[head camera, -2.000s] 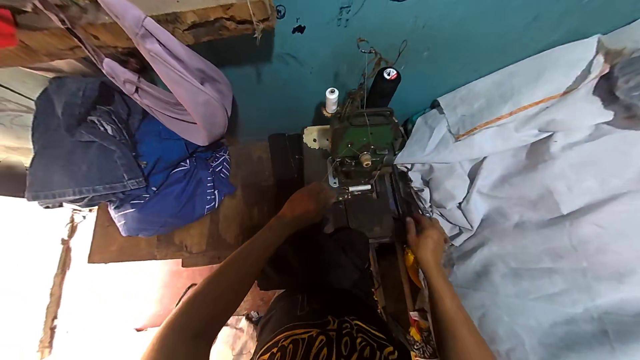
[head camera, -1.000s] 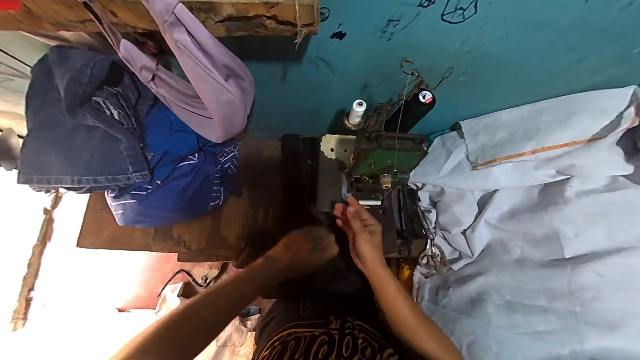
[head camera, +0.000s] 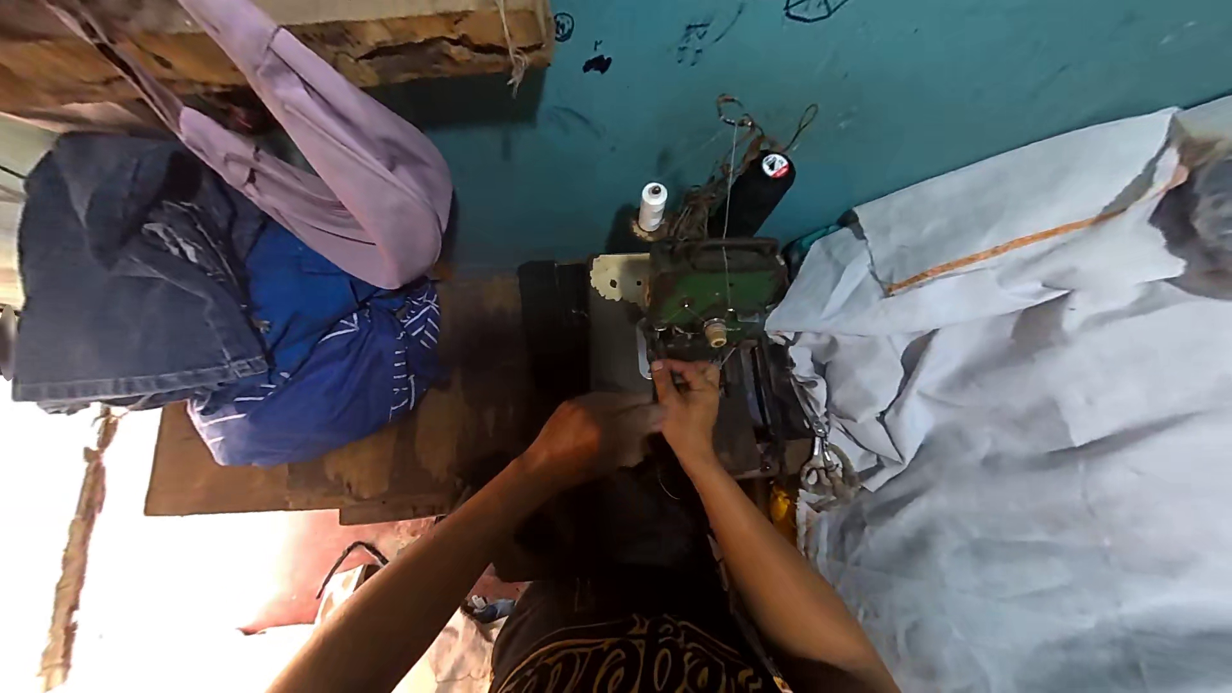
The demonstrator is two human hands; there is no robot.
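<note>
A green sewing machine [head camera: 717, 289] stands against the wall, with a white thread spool [head camera: 653, 207] and a large black thread cone [head camera: 756, 197] behind it. A pale thread runs down over the machine's front. My right hand [head camera: 688, 404] is at the machine's near edge, thumb and fingertips close together near the needle area; whether they pinch the thread is too small to tell. Just left of it and a little nearer to me, my left hand [head camera: 592, 438] is curled and blurred, its fingers toward the right wrist. Dark cloth [head camera: 616, 520] lies below both hands.
Scissors [head camera: 820, 460] lie right of the machine beside a large pale grey cloth [head camera: 1039, 481]. Dark jeans [head camera: 125, 279] and blue patterned cloth [head camera: 327, 385] are piled on the wooden table [head camera: 385, 481] at left. Mauve fabric [head camera: 375, 183] hangs from a rough wooden shelf [head camera: 443, 48].
My right hand has moved from the machine's right side to its front, beside my left hand. The short white piece seen earlier on the machine's plate no longer shows.
</note>
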